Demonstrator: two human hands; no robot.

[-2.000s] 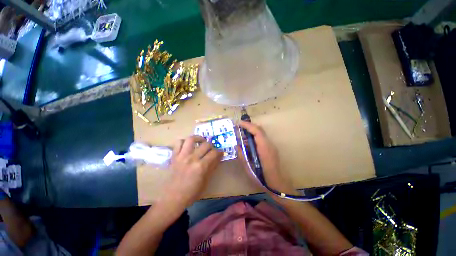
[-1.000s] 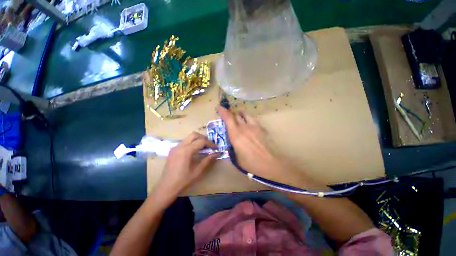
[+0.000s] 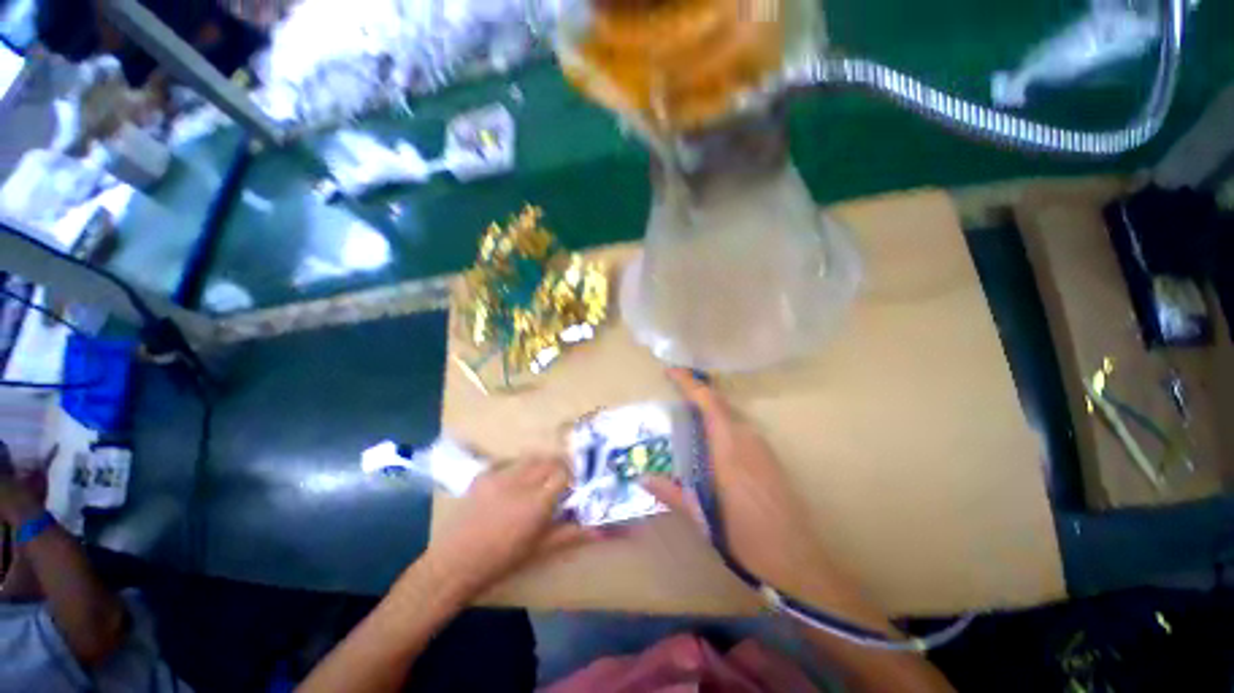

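A white socket housing [image 3: 616, 464] with green and dark parts inside lies near the front of the cardboard mat [image 3: 880, 447], its open side up. My left hand [image 3: 512, 517] holds its left side and lower edge. My right hand [image 3: 742, 481] is at its right side, with fingers on its edge, and also holds the soldering iron [image 3: 704, 474]. The iron's cable trails along my right forearm. The iron's tip cannot be made out. The bagged power cord [image 3: 451, 466] sticks out left of my left hand. The view is blurred.
Brass contact strips [image 3: 541, 305] are piled at the mat's upper left. The clear fume hood [image 3: 742, 284] stands above the mat, with a metal conduit [image 3: 974, 125] behind. A side tray [image 3: 1083, 406] lies right. Another housing [image 3: 481, 141] is beyond the bench. A person's arm [image 3: 61, 575] shows left.
The view has tilted up, showing the hood's orange joint and the conduit. My right hand has drawn back from near the hood to the housing's right side, uncovering more of the housing.
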